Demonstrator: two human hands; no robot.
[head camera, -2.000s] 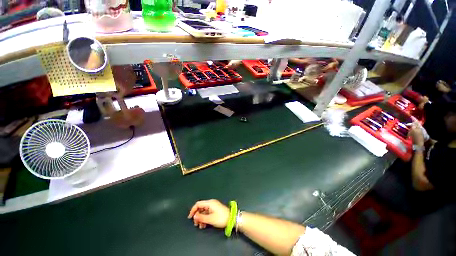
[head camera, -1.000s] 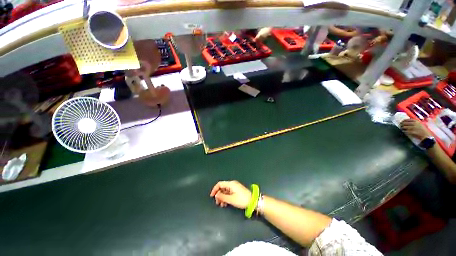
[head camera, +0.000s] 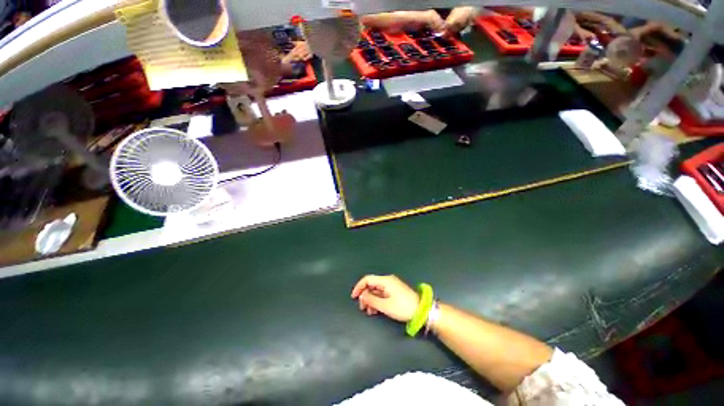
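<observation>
My right hand (head camera: 387, 296) is bare, with a lime-green wristband (head camera: 420, 309) and a white sleeve. It rests on the dark green bench (head camera: 262, 293) with its fingers loosely curled, and nothing shows in it. My left hand is not in view. No tray or device lies by my hand. A small white fan (head camera: 165, 171) stands beyond the bench at the left.
A yellow-edged green mat (head camera: 413, 170) lies behind the bench. A white strip stack (head camera: 591, 133) and clear plastic (head camera: 655, 162) lie at its right. Red trays (head camera: 411, 52) with dark items stand at the back, with other people's hands over them. A round mirror (head camera: 197, 17) is at upper left.
The view has tilted down and turned left, so the scene sits higher and further right. My right hand keeps its curled pose on the bench. The coworker's hand at the right has left the view.
</observation>
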